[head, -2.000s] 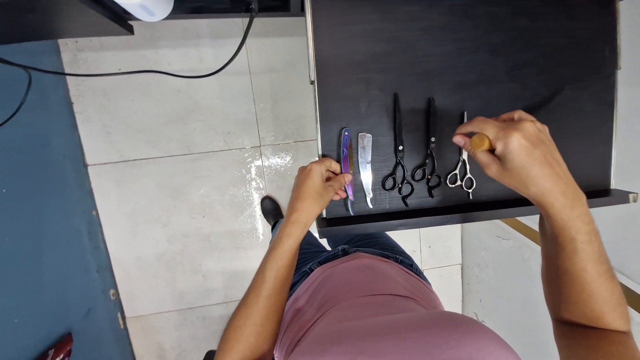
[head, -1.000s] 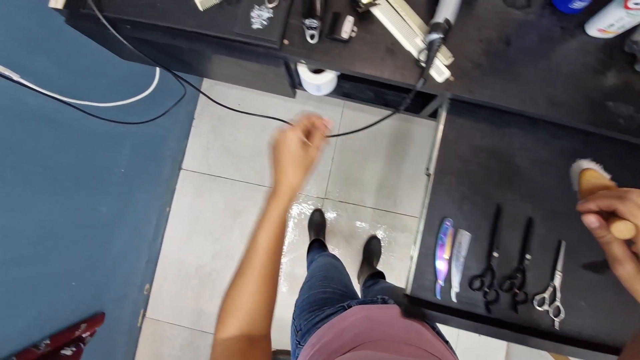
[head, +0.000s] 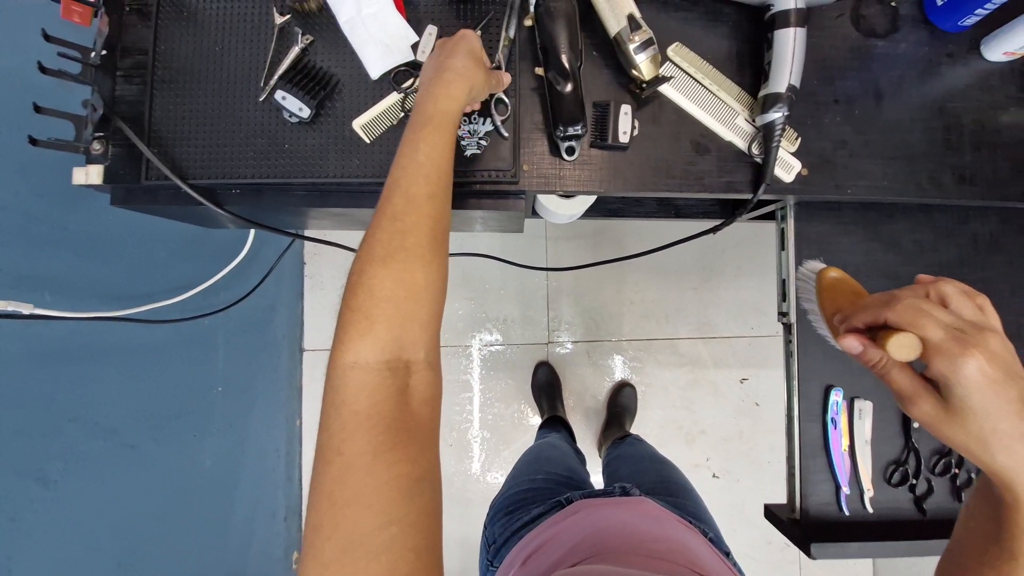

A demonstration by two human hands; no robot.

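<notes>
My left hand [head: 464, 70] reaches onto the black textured mat, over scissors with dark handles and beside silver scissors [head: 501, 112]; whether its fingers grip anything is hidden. A cream comb [head: 382, 118] lies just left of it. At the right, my right hand [head: 936, 344] holds a wooden-handled brush [head: 840, 296] with pale bristles over the open drawer. Below the brush lie an iridescent razor [head: 838, 440], a silver razor [head: 862, 452] and black scissors [head: 908, 464], with another black pair partly behind my right wrist.
Black clippers [head: 560, 68], gold clippers [head: 632, 40], a guard comb [head: 613, 125] and pale combs [head: 712, 104] lie on the counter. A dark cable [head: 544, 266] hangs across the gap before it. The open drawer's side rail [head: 788, 360] stands right of my legs.
My left hand has moved from the iridescent razor in the drawer, across the gap, to the mat on the counter. My right hand still holds the brush. The view has shifted toward the counter.
</notes>
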